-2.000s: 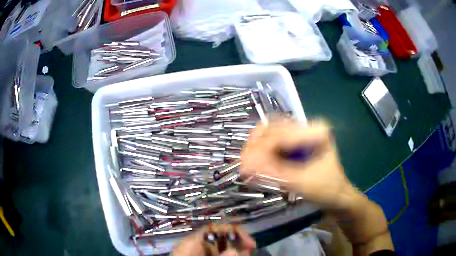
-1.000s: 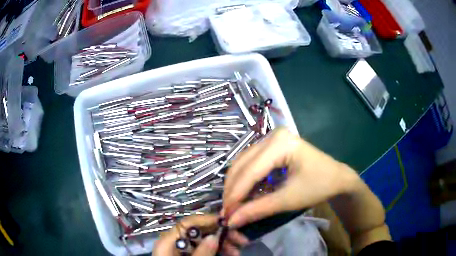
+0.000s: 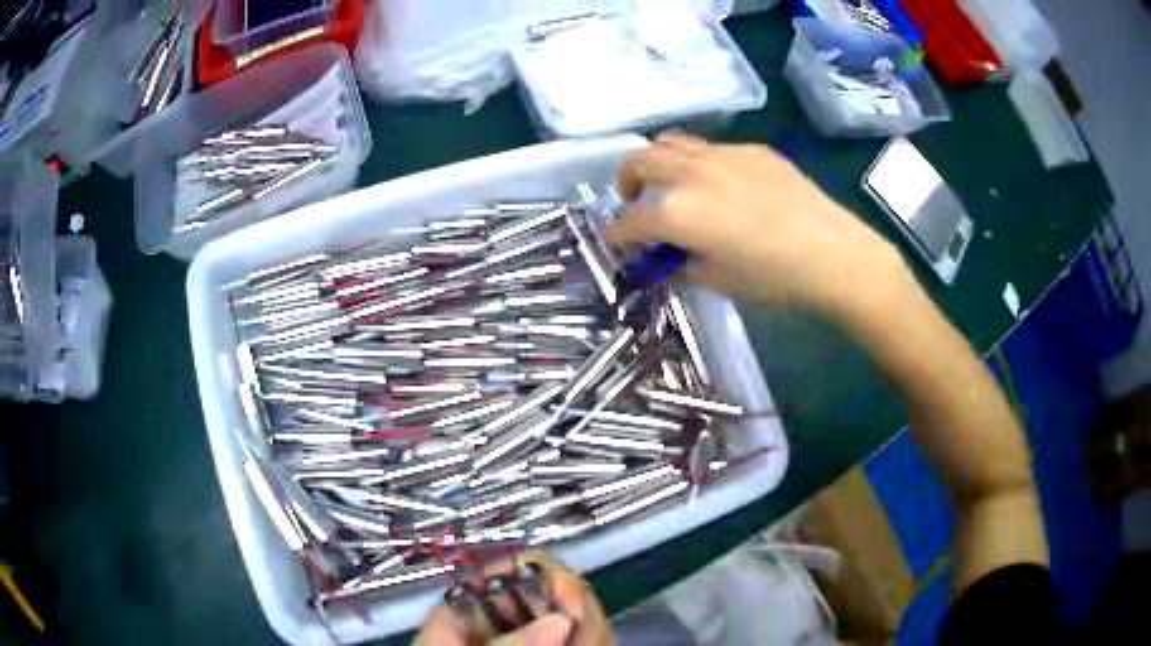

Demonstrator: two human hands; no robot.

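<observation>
A large white bin [image 3: 217,379] is full of slim silver motors [image 3: 436,366] with thin red and dark wires. My left hand [image 3: 530,612], cut off by the bottom edge, is closed around several motors, their dark round ends with pale centres facing up. My right hand [image 3: 720,208] is over the bin's upper right corner, with a blue-handled tool [image 3: 654,263] held against the palm. Its fingertips are over the motors there; whether they also pinch a motor cannot be told.
A small clear box [image 3: 158,208] with motors, a red tray [image 3: 347,38] and a white-lined box [image 3: 637,88] stand behind the bin. A small clear box [image 3: 865,107] and a silver scale [image 3: 915,208] are at the right. More clear boxes [image 3: 76,316] stand at the left.
My right hand has moved from beside my left hand up and away to the bin's upper right corner. My left hand stays at the bottom with motors. The view has shifted slightly.
</observation>
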